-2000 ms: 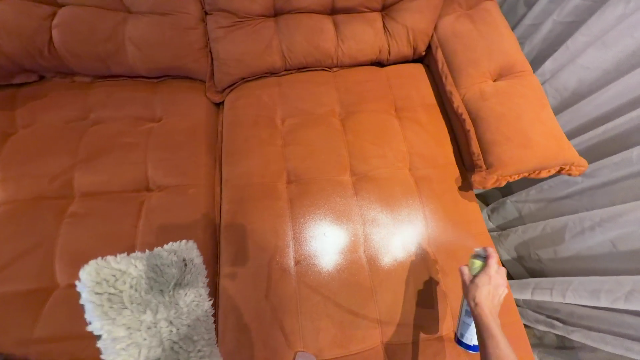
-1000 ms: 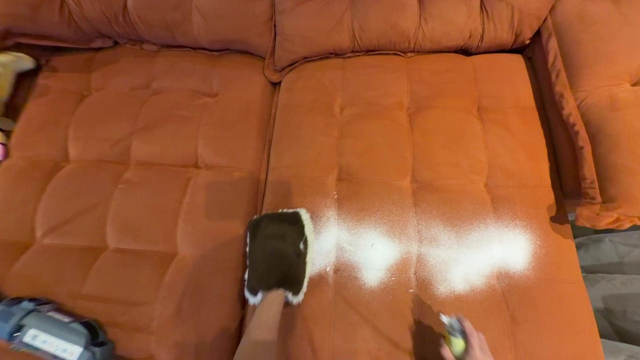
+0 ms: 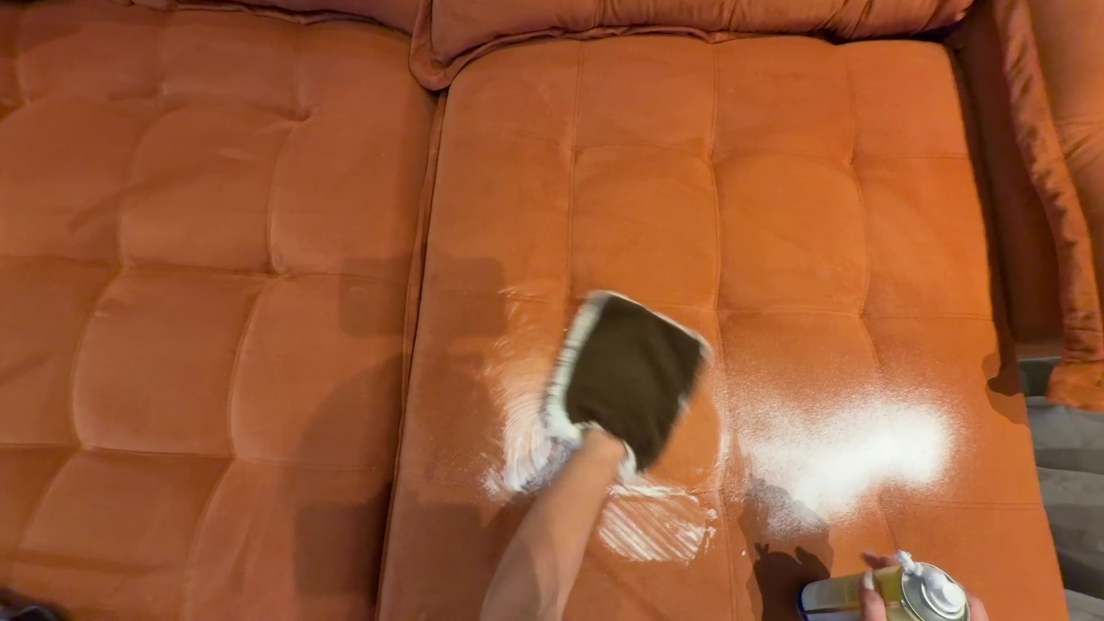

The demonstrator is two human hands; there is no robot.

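My left hand [image 3: 611,444] is inside a cleaning mitt [image 3: 638,375] with a dark brown back and pale fluffy edges; only the wrist and forearm show. The mitt lies on the orange tufted sofa seat [image 3: 647,216], among streaks of smeared white foam [image 3: 655,522]. To its right, a thicker patch of white foam [image 3: 862,448] rests unsmeared on the fabric. At the bottom right, my right hand [image 3: 875,595] holds an aerosol can [image 3: 893,595], tilted, with white foam on its nozzle.
A second seat cushion [image 3: 190,345] spans the left, beyond a seam. Back cushions [image 3: 690,17] line the top and the armrest [image 3: 1069,172] stands at the right. Grey fabric [image 3: 1069,483] hangs beyond the seat's right edge. A dark object [image 3: 26,608] shows at the bottom left corner.
The mitt, on my left hand, has moved right from beside the seam. The left foam patch, whole a second ago, is now smeared into streaks. The view has shifted.
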